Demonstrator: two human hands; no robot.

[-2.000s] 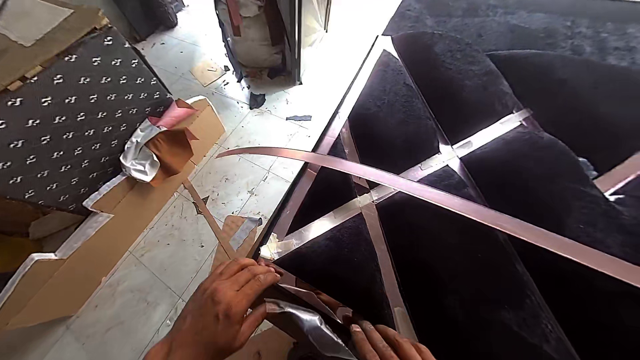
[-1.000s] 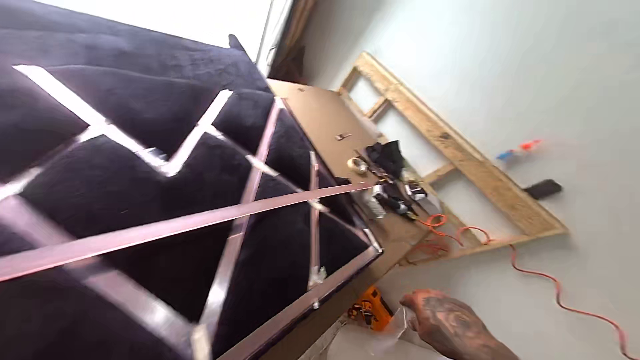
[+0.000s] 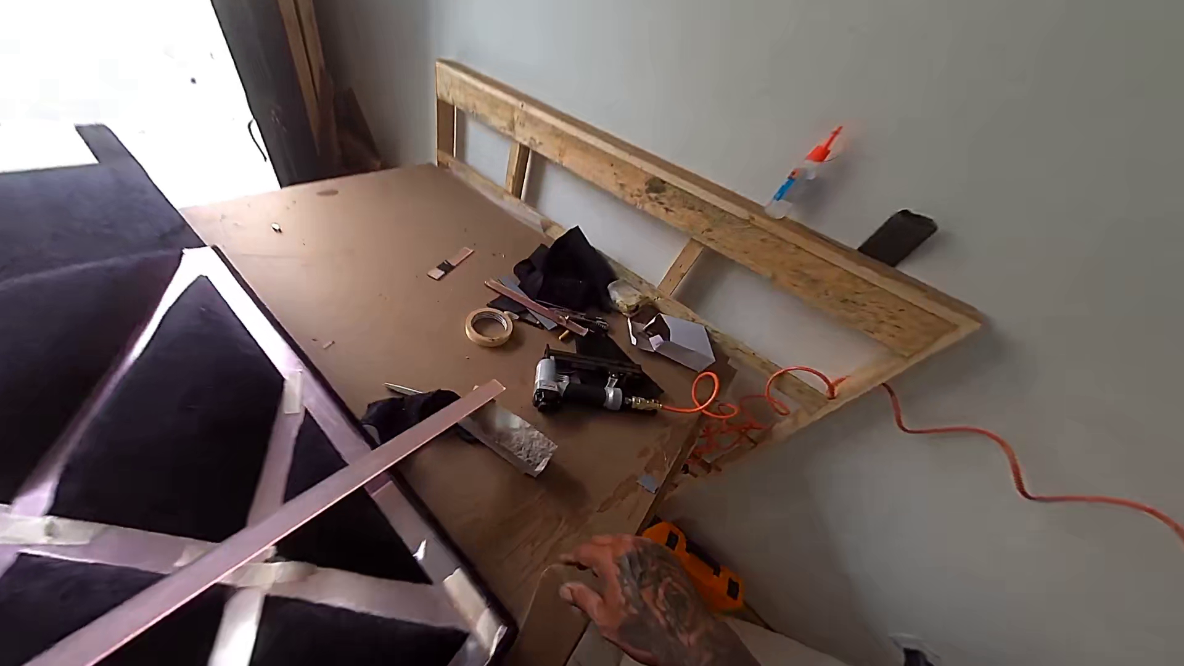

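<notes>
My right hand (image 3: 638,592) is low in the view, near the corner of the brown board table (image 3: 518,518). Its thumb and fingers are apart, and I see nothing between them. My left hand is out of view. At left lies a black fabric-covered panel (image 3: 139,416) crossed by shiny pinkish strips, with pieces of masking tape (image 3: 292,393) on them. A long loose pinkish strip (image 3: 305,499) lies diagonally over the panel, its far end reaching past the panel's edge, over the table. A pneumatic nailer or stapler (image 3: 583,379) lies on the table, joined to an orange air hose (image 3: 708,393).
A masking tape roll (image 3: 488,327), black cloth (image 3: 564,268), short strips (image 3: 536,305) and an open small box (image 3: 680,340) lie on the table. Behind stands a wooden frame (image 3: 712,217) against the wall. An orange tool or case (image 3: 694,564) is below the table's edge.
The view has swung far right, from floor and cardboard to table and wall. Two seconds ago both hands were at the panel's edge; now only my right hand shows, beside the table corner.
</notes>
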